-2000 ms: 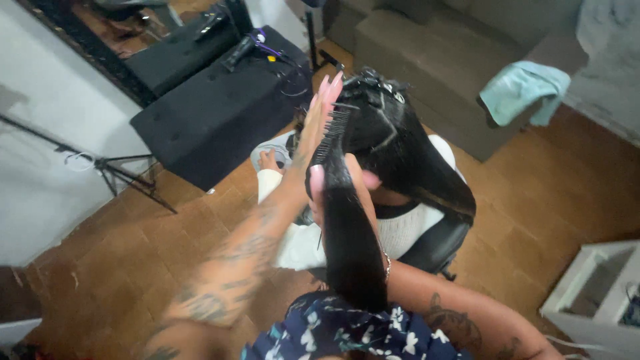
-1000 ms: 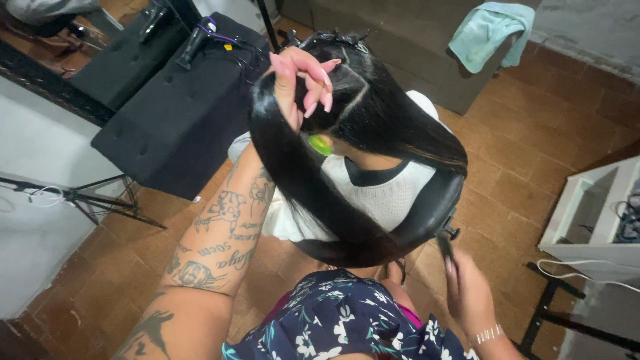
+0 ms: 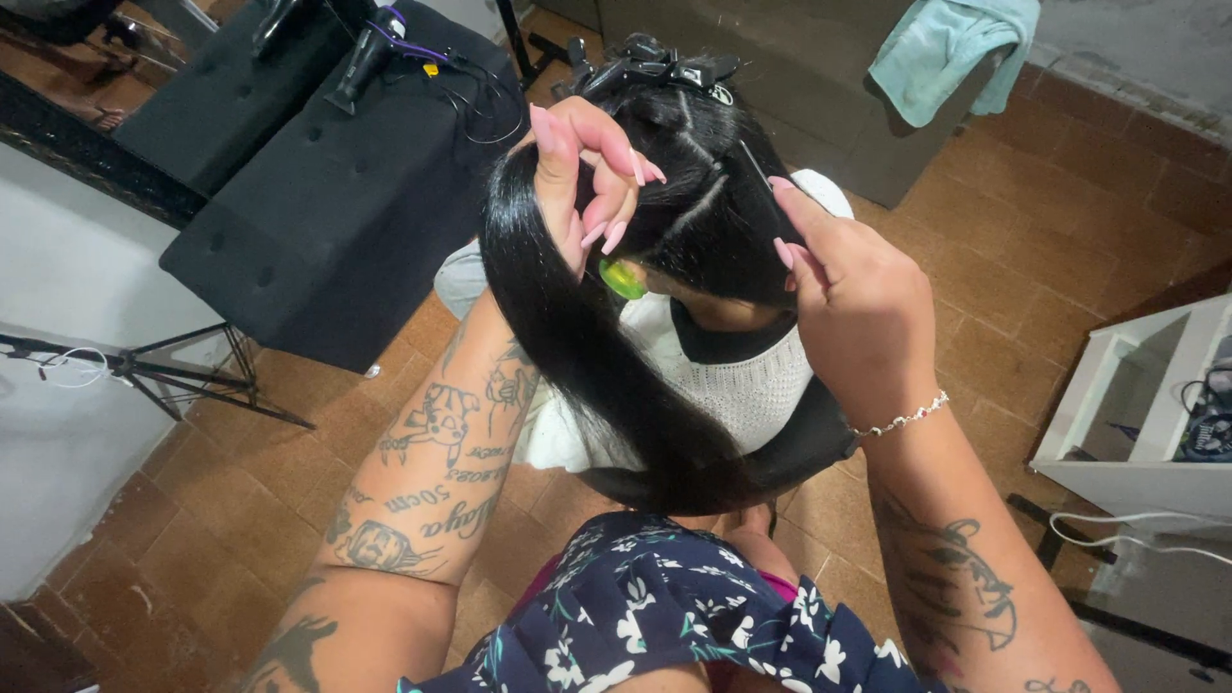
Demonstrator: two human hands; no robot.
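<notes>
A person with long black hair sits in a dark chair (image 3: 808, 443) with their back to me. My left hand (image 3: 587, 178) is raised at the left side of their head, and a long straight section of black hair (image 3: 549, 318) drapes over it and curves down to the right. My right hand (image 3: 847, 279) pinches a thin pointed tool (image 3: 757, 166), perhaps a comb's tail, against the hair at the right of the head. Pale parting lines show on the scalp. Dark hair clips (image 3: 664, 67) hold hair at the crown. A green ear cover (image 3: 624, 278) sits over the left ear.
A black tufted bench (image 3: 289, 221) stands at the left with a hair dryer (image 3: 366, 58) and its cord on it. Near it are a mirror and a black tripod stand (image 3: 183, 371). A teal towel (image 3: 948, 58) hangs on a sofa; a white shelf unit (image 3: 1145, 404) stands at the right.
My right hand has come up from low at the right to the head. Two seconds ago a comb was at the hair section; one second ago the section hung draped over my left hand.
</notes>
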